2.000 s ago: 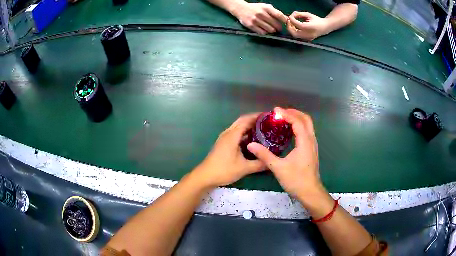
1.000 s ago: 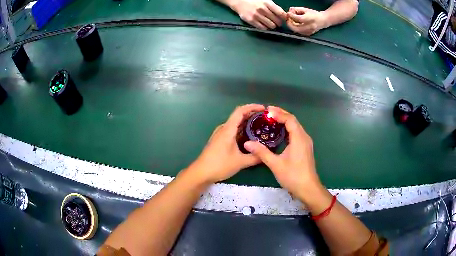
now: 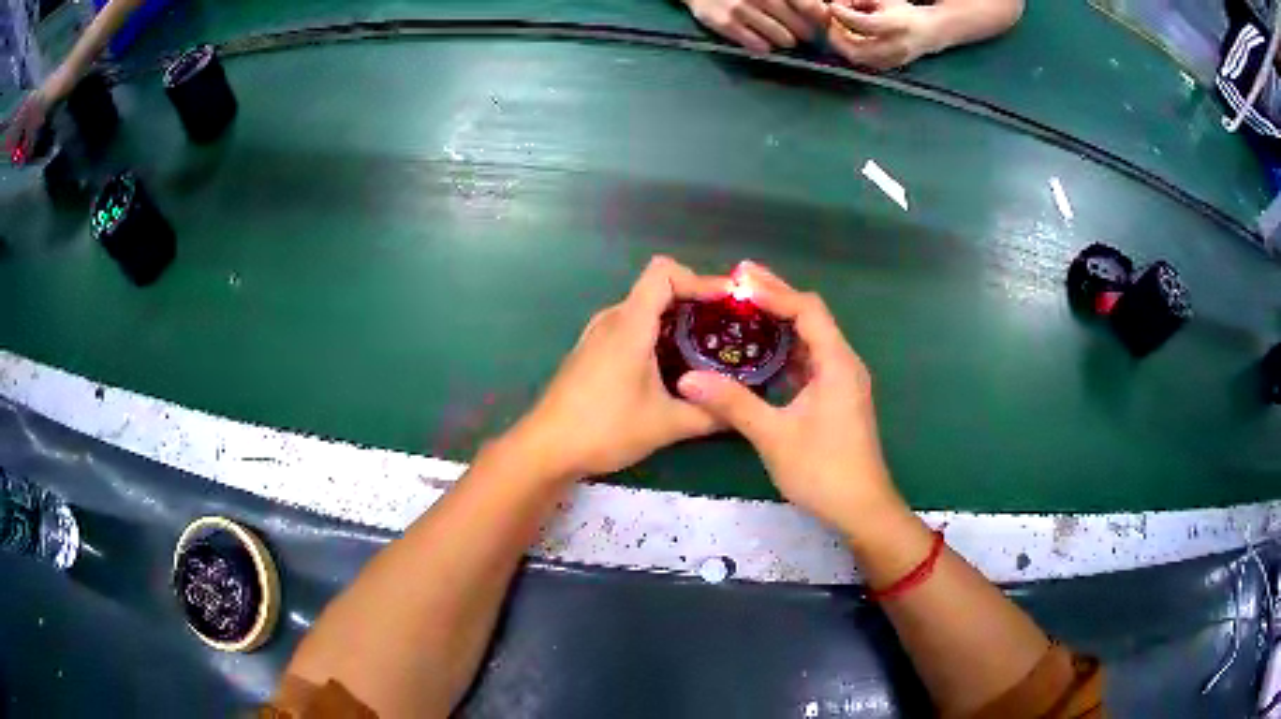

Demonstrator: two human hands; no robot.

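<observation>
A black cylindrical speaker body (image 3: 731,346) is held upright over the green belt, its round end facing up towards me. A bright red light glows at its far rim, and small pale spots show on the dark end face. My left hand (image 3: 614,372) wraps the left side of the body. My right hand (image 3: 808,400) holds the right side, with its thumb across the near rim and its fingertips by the red light. The underside of the body is hidden by my hands.
Black units stand on the belt (image 3: 422,302) at left, one with green lights (image 3: 134,229). Two black pieces (image 3: 1152,306) lie at right, with paper strips (image 3: 885,184) beyond. A tan-rimmed dish (image 3: 264,587) is near left. Another person's hands (image 3: 878,31) are opposite; an arm reaches in top left.
The units at left and right and the paper strips have shifted left in view. Another person's hand has come in at the top left. Both my hands keep hold of the speaker body.
</observation>
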